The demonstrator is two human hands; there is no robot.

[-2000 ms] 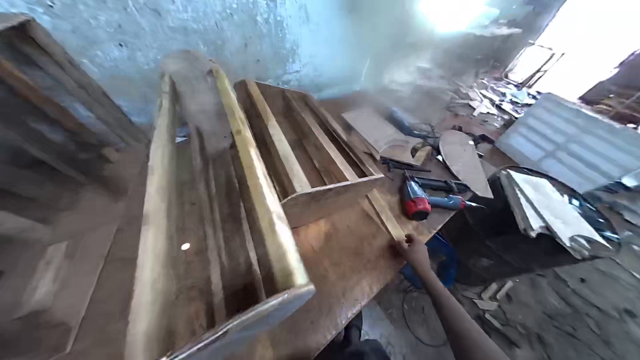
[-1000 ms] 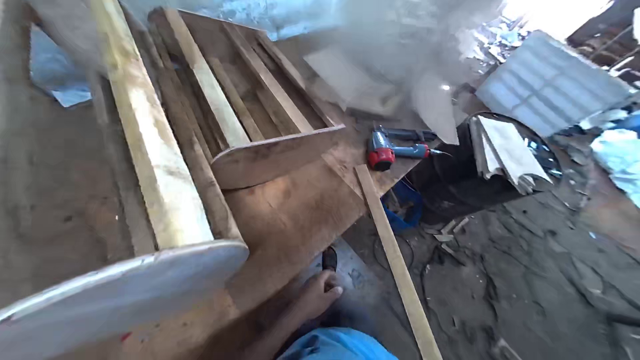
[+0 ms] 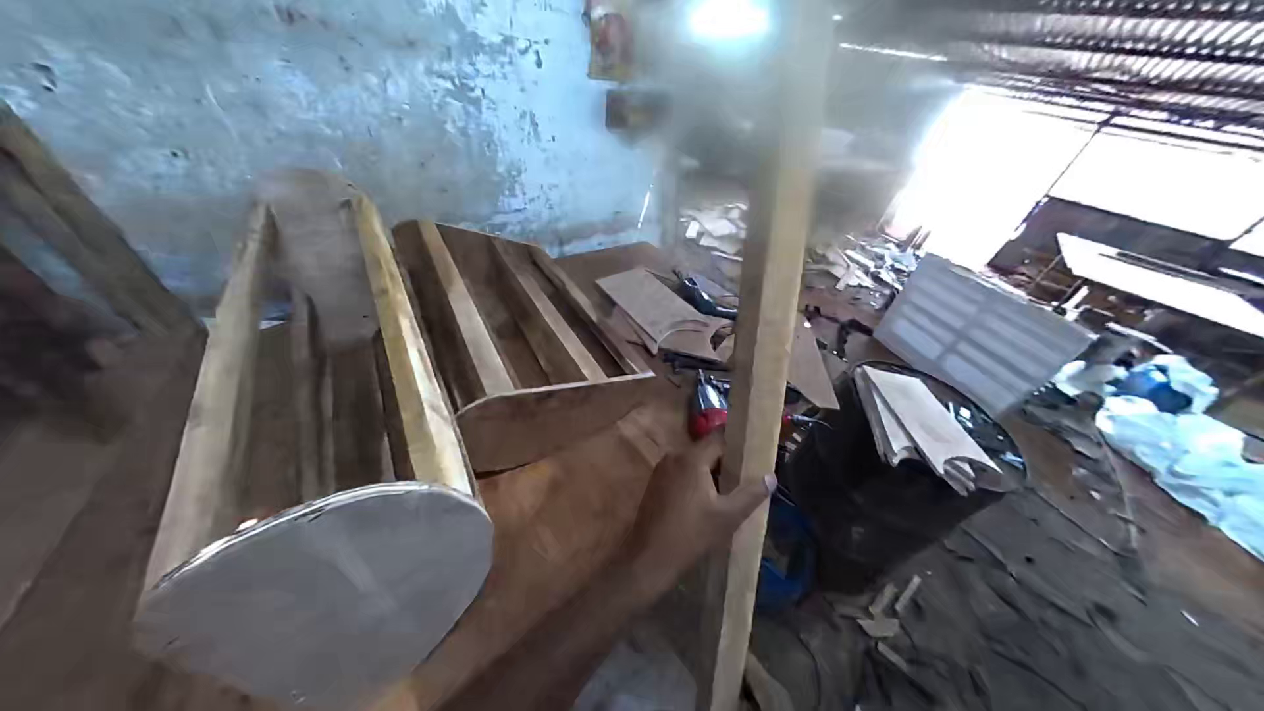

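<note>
My left hand (image 3: pixel 706 509) reaches in from the lower left and is closed around a long, squared wooden strip (image 3: pixel 765 395). The strip stands nearly upright, its blurred top high in view and its lower part beside the table edge. My right hand is out of view. To the left, a wooden frame with long rails and a rounded end panel (image 3: pixel 326 592) lies on the wooden table (image 3: pixel 553 513). Behind it lies a second slatted frame (image 3: pixel 553 420). A red and grey power tool (image 3: pixel 708 407) lies just behind my left hand, partly hidden by the strip.
Cut curved boards (image 3: pixel 657 306) lie on the table's far part. Right of the table, a dark drum (image 3: pixel 849 513) carries thin panels (image 3: pixel 923 415). A pale ribbed panel (image 3: pixel 978 331) leans behind it. Wood scraps (image 3: pixel 884 617) litter the floor, and a peeling wall (image 3: pixel 395 109) rises behind.
The strip, slanting down off the table edge one second ago, now stands nearly upright. My left hand, then low and away from it, has closed on it. My right hand has left the view.
</note>
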